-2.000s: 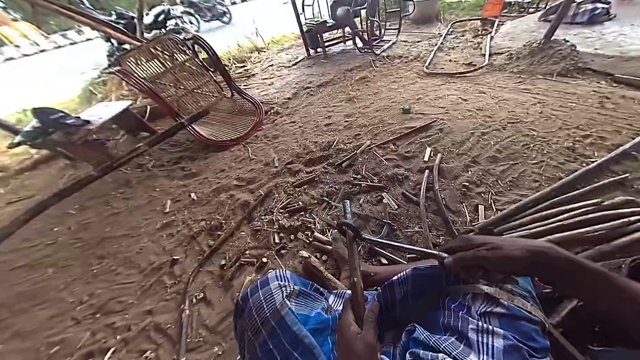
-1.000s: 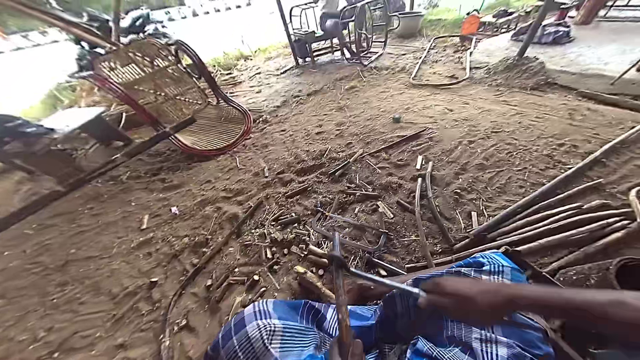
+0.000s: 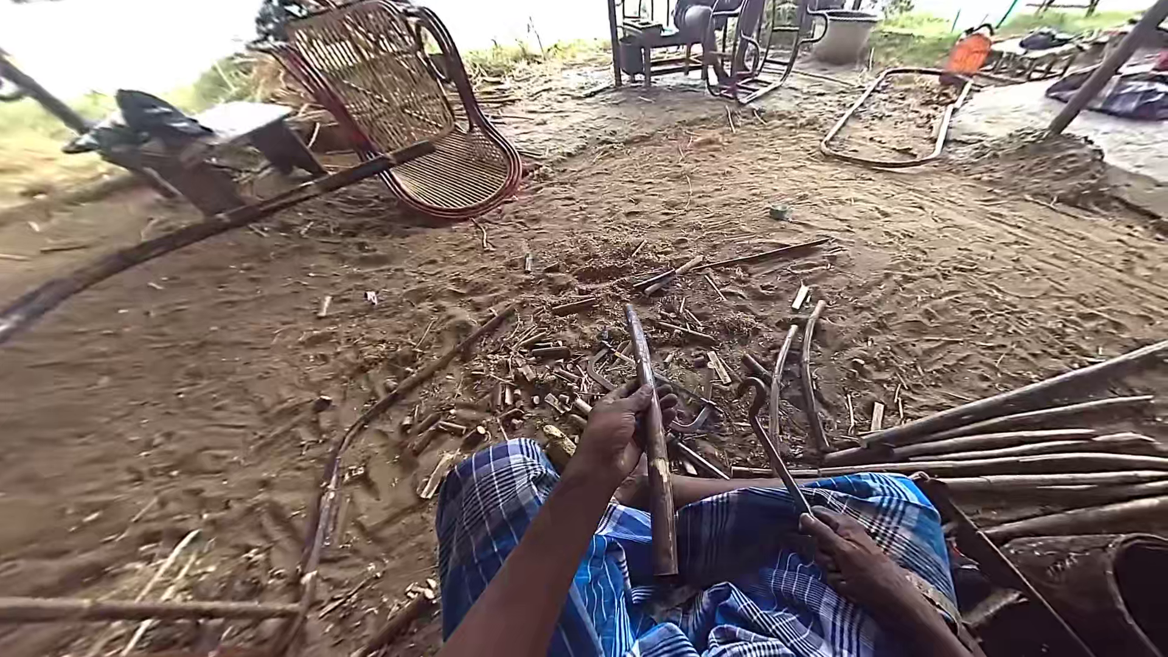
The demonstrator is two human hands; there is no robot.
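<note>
My left hand (image 3: 625, 429) is closed around the middle of a short cane pole (image 3: 659, 474), which stands tilted over my lap with its lower end above the blue checked cloth (image 3: 757, 584). On the right, my right hand (image 3: 844, 547) grips a metal rod with a hooked end (image 3: 766, 433); the hook points up and away from me and does not touch the pole. Beyond the pole, a hacksaw-like curved metal tool (image 3: 701, 420) lies among cut cane offcuts (image 3: 547, 351), partly hidden by my left hand and the pole.
Long cane poles (image 3: 1022, 461) lie at right beside a dark round container (image 3: 1127, 584). A bent cane (image 3: 342, 447) lies at left. A woven cane chair seat (image 3: 456, 173) hangs or leans behind a slanting pole (image 3: 228, 219). Farther off are a bent cane frame (image 3: 890, 164) and a low table (image 3: 242, 119).
The hooked rod was around the pole; it is now off it and held at right. My left hand, earlier low on the pole, now holds it higher up.
</note>
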